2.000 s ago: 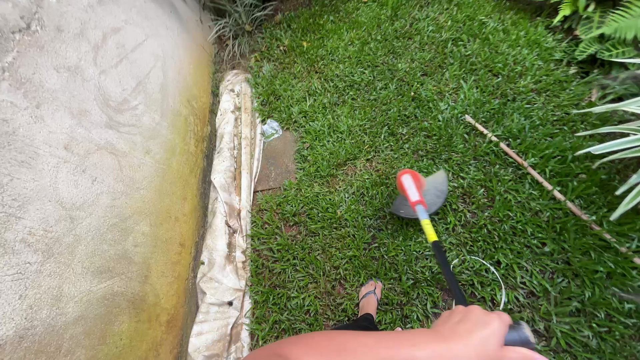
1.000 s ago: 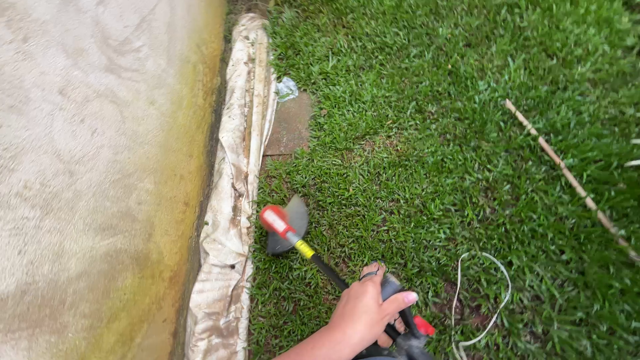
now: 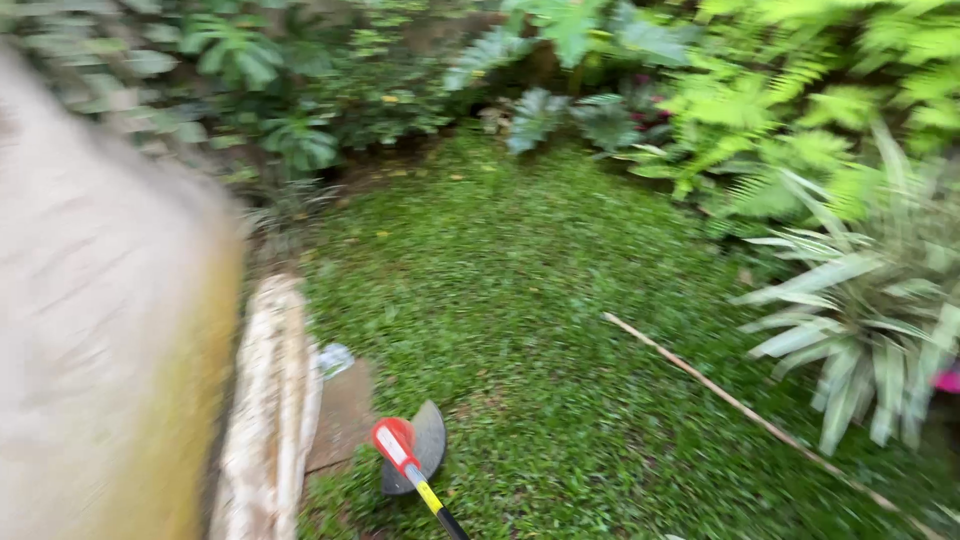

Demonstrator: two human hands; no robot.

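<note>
The red head of a string trimmer [image 3: 394, 444] with its dark semicircular guard hovers over or rests on the grass, close to a flat brown slab [image 3: 342, 417]; which of the two cannot be told. Its shaft, with a yellow band and a black part, runs down out of the bottom edge of the view. Neither my left hand nor my right hand shows, so what holds the trimmer is hidden. A crumpled piece of clear plastic [image 3: 334, 360] lies at the slab's upper corner. The picture is blurred.
On the left stands a pale wall [image 3: 97, 300], with a dirty whitish folded sheet [image 3: 266, 405] along its foot. A long thin stick [image 3: 720, 390] lies across the grass at right. Ferns [image 3: 787, 127] and a striped-leaf plant [image 3: 870, 330] border the lawn.
The view has tilted up toward the plants. The hand seen on the trimmer one second ago is out of view, as is the white cord loop on the grass.
</note>
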